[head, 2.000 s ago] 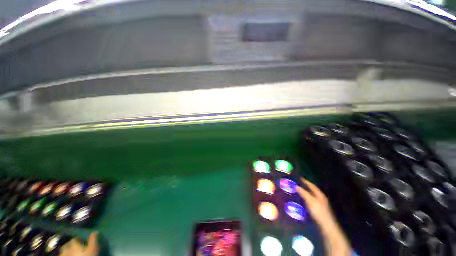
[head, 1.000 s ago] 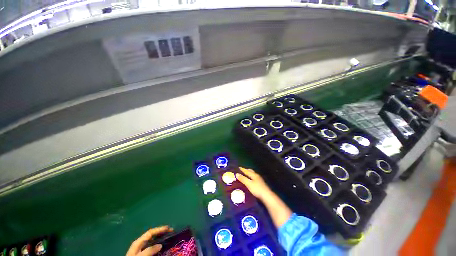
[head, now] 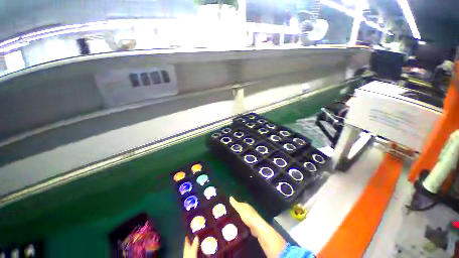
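Observation:
The black lit-unit tray (head: 204, 206) stands in front of me with two columns of glowing discs, orange, blue and white. My right hand (head: 251, 224) is at the tray's right edge, thumb and fingers along its side. My left hand (head: 190, 248) is at the tray's lower left edge, mostly cut off by the bottom of the picture. Both hands appear to hold the tray between them. The black small-parts box (head: 121, 237) with tangled pink and red strands (head: 142, 239) lies to the left, with no hand on it.
Large black multi-pocket trays (head: 254, 160) with ring parts lie behind and to the right. A left tray (head: 20, 249) shows at the lower left corner. A grey-white shelf (head: 201, 80) runs behind. White equipment (head: 392, 113) and an orange floor strip (head: 361, 211) are at right.
The view has swung right. My left hand has left the small-parts box and come to the lit tray's left edge. My right hand has moved down along its right edge. The lit colours have changed.

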